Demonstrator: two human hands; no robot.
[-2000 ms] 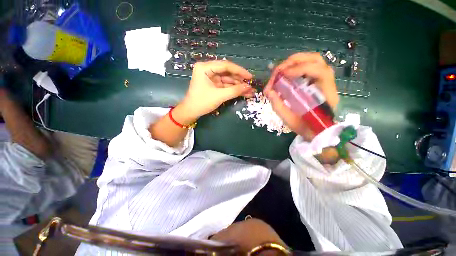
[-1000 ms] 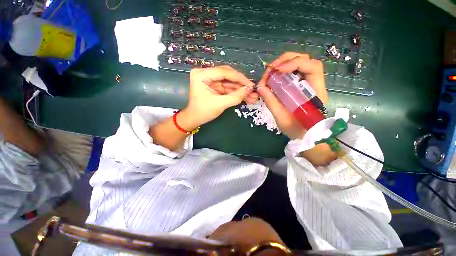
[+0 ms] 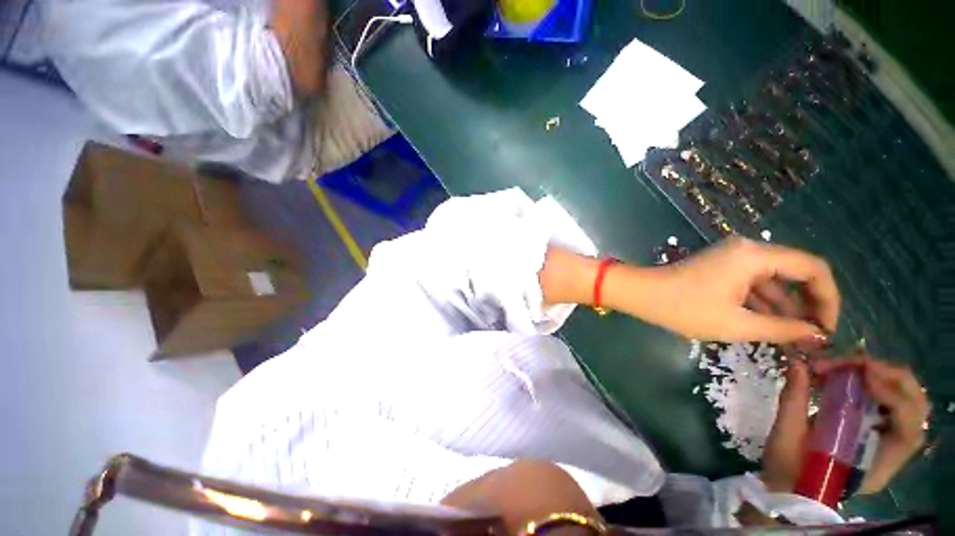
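Observation:
My left hand (image 3: pixel 733 291), with a red cord at the wrist, pinches a tiny dark component, blurred and mostly hidden by the fingertips. My right hand (image 3: pixel 898 417) holds the glue syringe (image 3: pixel 835 434), a clear barrel with red glue at its rear. Its thin tip points up, and the fingertips of both hands meet close beside it. The syringe's rear end is cut off by the lower edge. A loose pile of tiny white pieces (image 3: pixel 738 398) lies below my left hand. The tray (image 3: pixel 723 157) with rows of coppery components is beyond my hands.
White wiping paper (image 3: pixel 641 99) lies left of the tray. A few loose components (image 3: pixel 670 251) lie near my left wrist. A blue bin (image 3: pixel 539 23) is at the top. Another person's white sleeve (image 3: pixel 178 73) and cardboard boxes (image 3: pixel 209 257) are at left.
The view has swung left and tilted, so hands and tray now appear at right; boxes and more of the other person show. The hands stay together, still holding component and syringe.

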